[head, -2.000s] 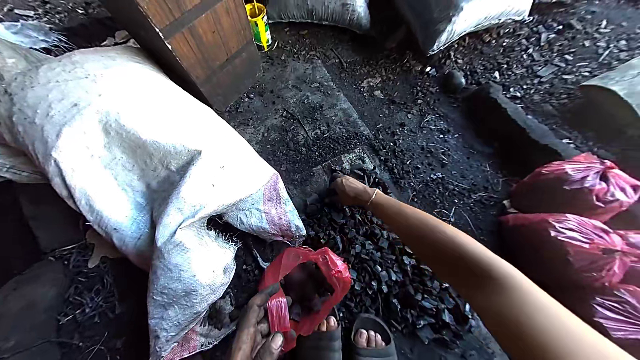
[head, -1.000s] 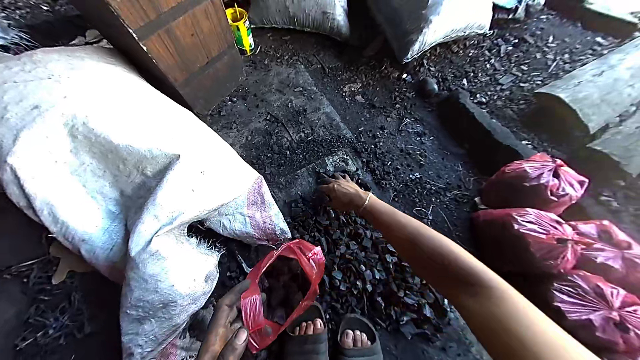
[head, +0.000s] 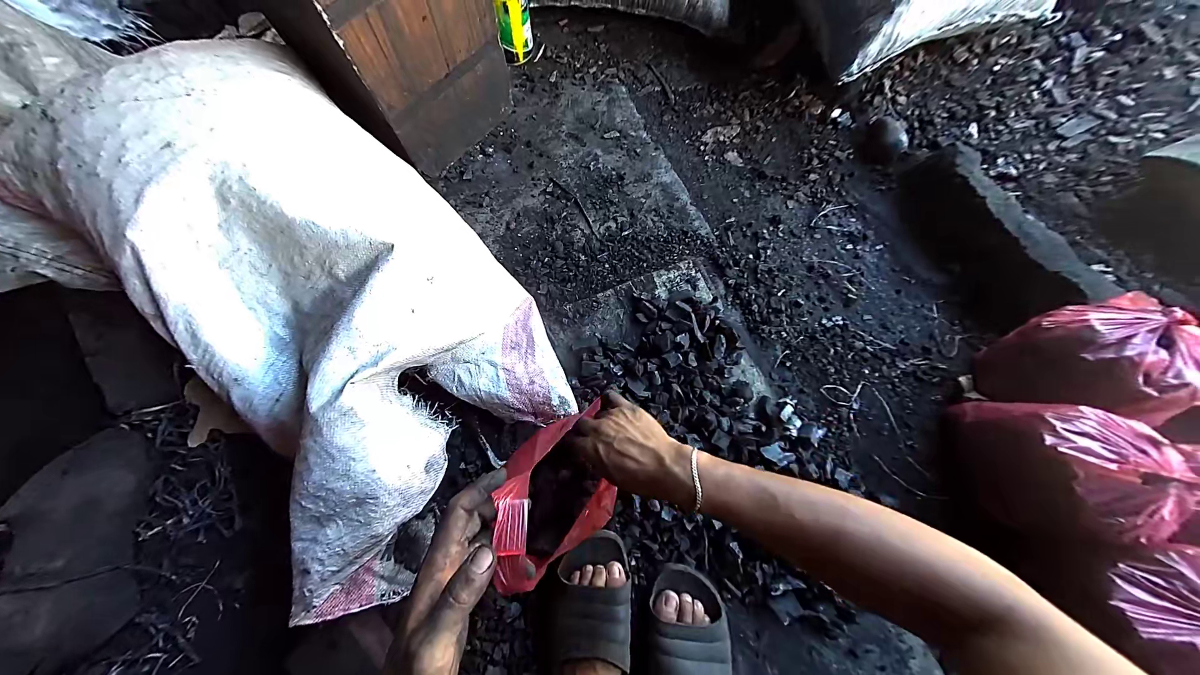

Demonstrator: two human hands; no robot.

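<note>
Blackened with dust, my left hand [head: 455, 572] holds the left rim of a red plastic bag [head: 516, 534], whose mouth faces up. At the bag's far right rim is my right hand [head: 623, 445], wearing a bracelet; its fingers reach over the opening, and whether they hold anything is hidden. Black charcoal pieces [head: 675, 356] lie in a heap beyond and to the right of the bag. The bag's inside is dark, so its contents are unclear. A white woven sack [head: 309, 244] lies at the left, its torn edge close to the bag.
Filled red bags [head: 1078, 459] stand at the right, near a dark stone block [head: 1003, 234]. A wooden panel [head: 422, 66] and a yellow and green can [head: 514, 33] are at the top. Two sandaled feet [head: 600, 600] stand just below the heap.
My right hand has come back from the far side of the charcoal heap to the red bag's rim. My left hand still holds the bag.
</note>
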